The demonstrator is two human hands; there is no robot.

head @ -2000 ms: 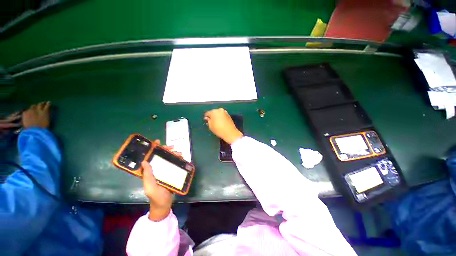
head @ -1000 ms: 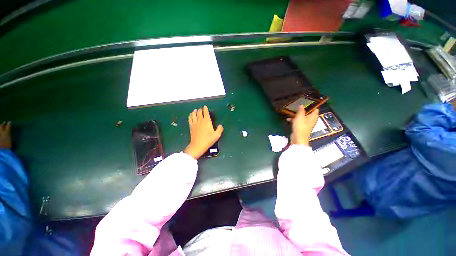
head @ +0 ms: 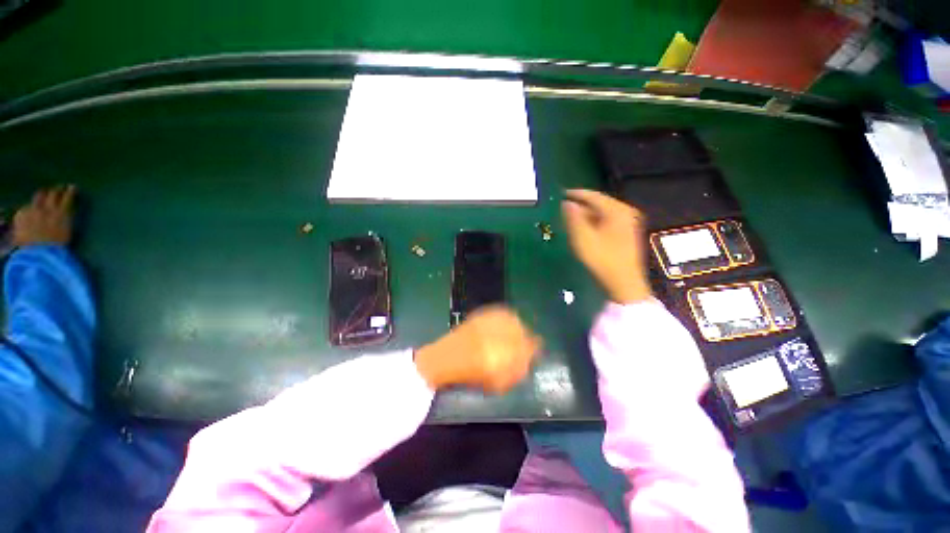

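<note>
Two dark phone units lie on the green bench: one left of centre (head: 360, 292), with thin orange lines, and one at centre (head: 479, 273). My left hand (head: 481, 350) is blurred and curled at the near end of the centre unit, partly covering it. My right hand (head: 609, 242) is above the bench, left of the black tray (head: 667, 185), fingers bent; whether either hand holds something small cannot be told. Small gold-brown parts lie by my right fingertips (head: 545, 231), between the units (head: 419, 250) and at left (head: 307, 227).
The tray holds two orange-edged units (head: 690, 248) (head: 731, 306) and a dark unit (head: 769, 379). A white board (head: 435, 141) lies at the back. A tiny white scrap (head: 568, 297) is at centre right. White papers (head: 904, 167) lie far right. Blue-sleeved people sit either side.
The orange-edged unit that my right hand held over the tray now lies in it, and that hand has moved left. My left hand has come off the centre unit's middle towards the near edge.
</note>
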